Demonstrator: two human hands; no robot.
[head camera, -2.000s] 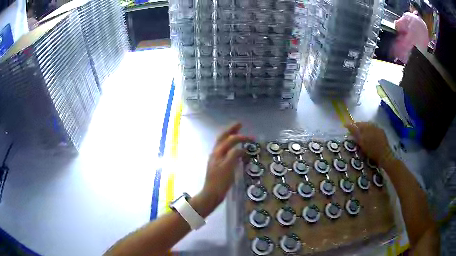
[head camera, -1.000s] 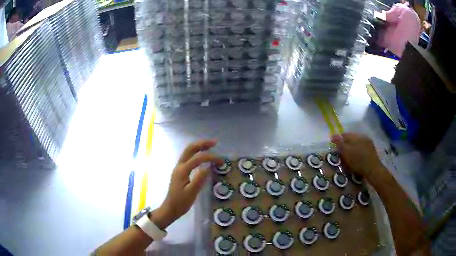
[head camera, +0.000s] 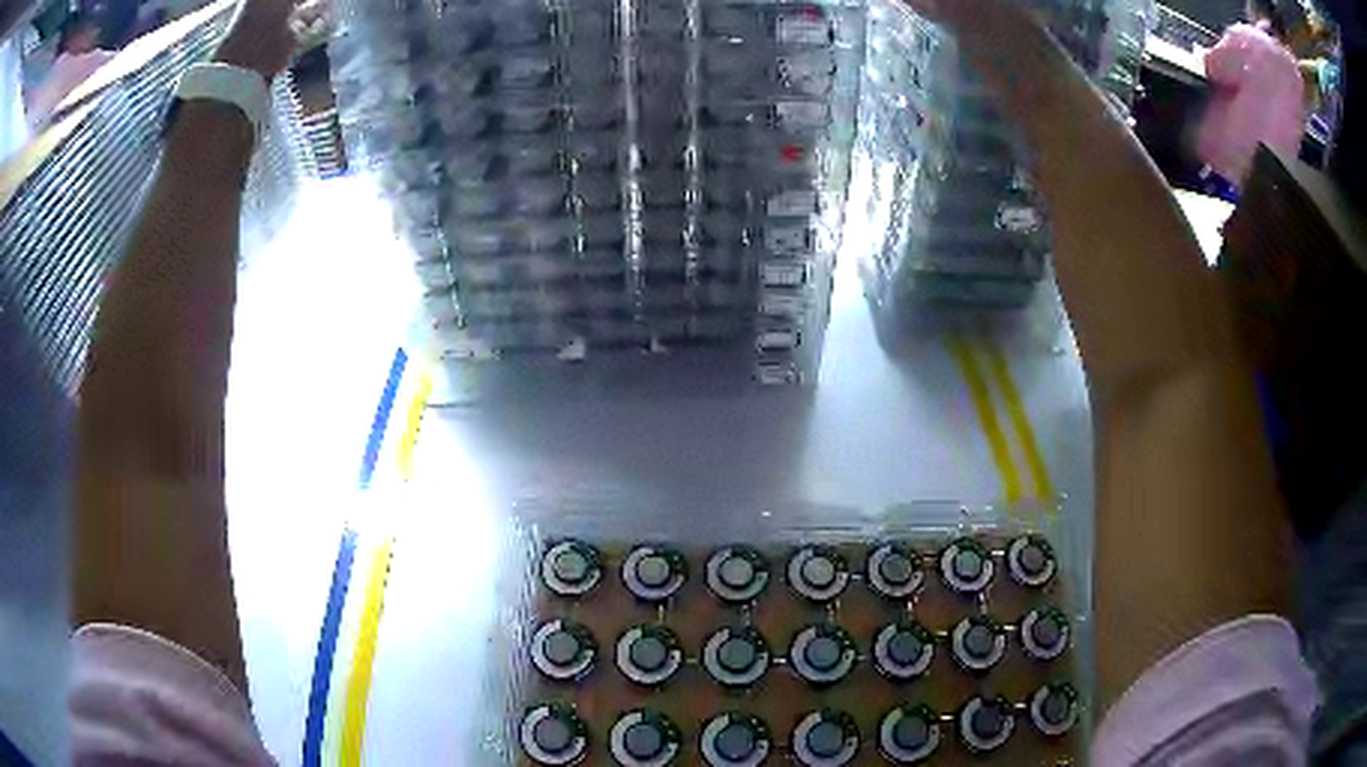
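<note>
The flat blister tray (head camera: 795, 525) lies at the bottom centre, its near part cut off by the lower edge. Speaker drivers (head camera: 736, 655) sit in rows in its round pockets, over brown cardboard. Both my arms reach up and forward past the tray. My left hand (head camera: 285, 21) is at the top left, cut off by the upper edge, so its grip is hidden. My right hand is beyond the top edge; only the wrist and forearm show, in front of the right stack.
Tall filled trays (head camera: 555, 195) stand at the back centre, with another stack (head camera: 960, 225) to their right. A ridged tray pile (head camera: 68, 270) is at left. A dark cardboard stack (head camera: 1297, 315) is at right. A person in pink (head camera: 1247, 98) is at the back right.
Both hands have left the flat tray's far corners and moved up and forward to the top of the picture. The view has shifted, and the flat tray now sits lower in it.
</note>
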